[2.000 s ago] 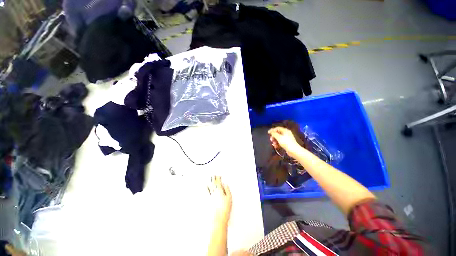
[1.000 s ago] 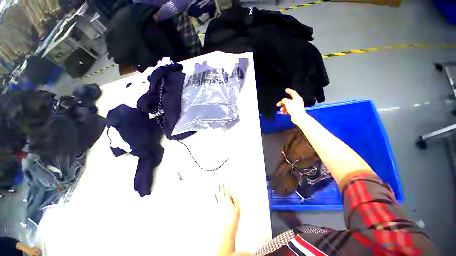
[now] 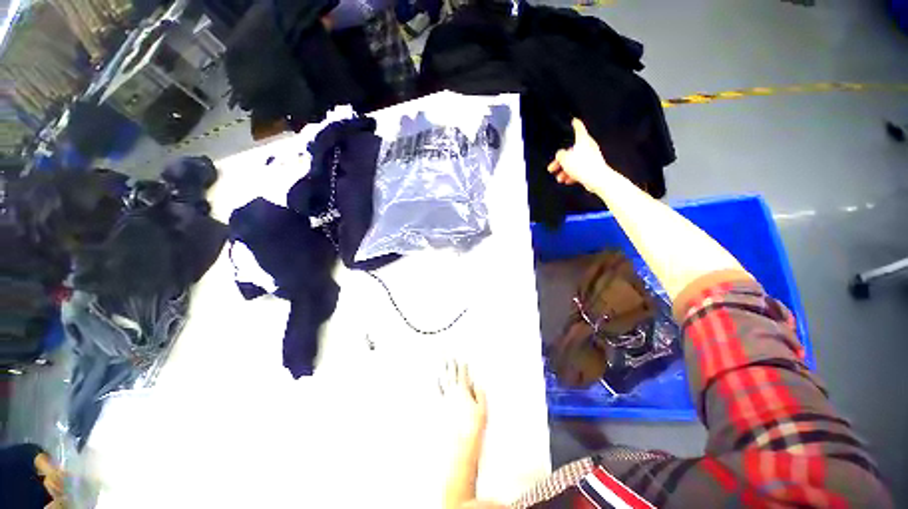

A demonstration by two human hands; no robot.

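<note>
My right hand reaches out past the table's right edge, in front of the black garments at the table's far right corner. Its thumb and a finger are extended; whether it grips the black cloth cannot be told. My left hand lies flat on the white table, empty, fingers apart. A polybagged garment with dark print lies at the table's far right. A navy garment lies beside and partly under it, with a drawcord trailing toward me.
A blue bin stands on the floor right of the table, holding brown items and clear plastic. Dark and grey-blue garments are heaped left. Another person's hand shows at bottom left. A metal wheeled base stands right.
My right hand has left the bin's brown items and moved up and away to the black garments. My left hand has stayed on the table. The view has shifted slightly.
</note>
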